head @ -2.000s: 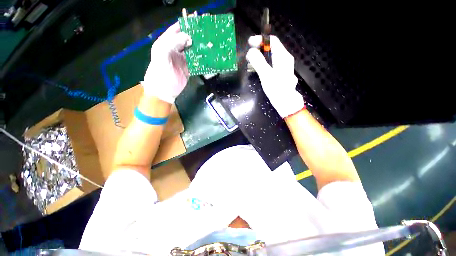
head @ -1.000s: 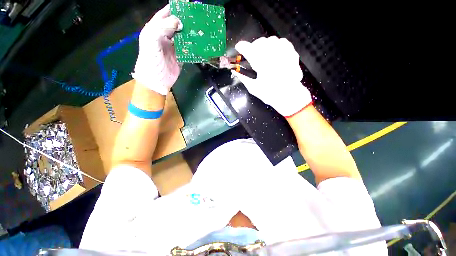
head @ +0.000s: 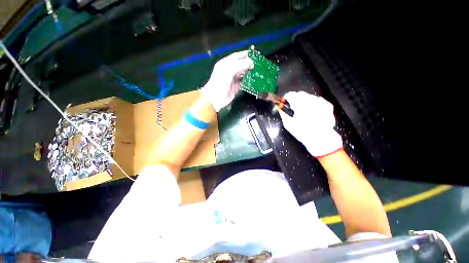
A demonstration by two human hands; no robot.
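My left hand (head: 226, 81), in a white glove with a blue band at the wrist, holds a green circuit board (head: 261, 75) by its left edge, tilted in the air. My right hand (head: 311, 123), in a white glove with a red cuff edge, holds diagonal cutters (head: 281, 104) with orange and black handles. The cutter jaws are at the board's lower edge; whether they touch it is too small to tell. Below lies a black tray (head: 295, 169) with bright specks.
A brown carton (head: 123, 149) with silvery parts (head: 85, 146) stands left. A pale metal handle (head: 258, 133) is beside the tray. A blue coiled cord (head: 136, 88) lies behind the carton. A black perforated box (head: 360, 97) is at right. Another person's blue clothing (head: 24, 228) shows lower left.
The view has shifted, so the scene sits further right and lower. The board is now more tilted and turned. The cutters remain at its lower edge.
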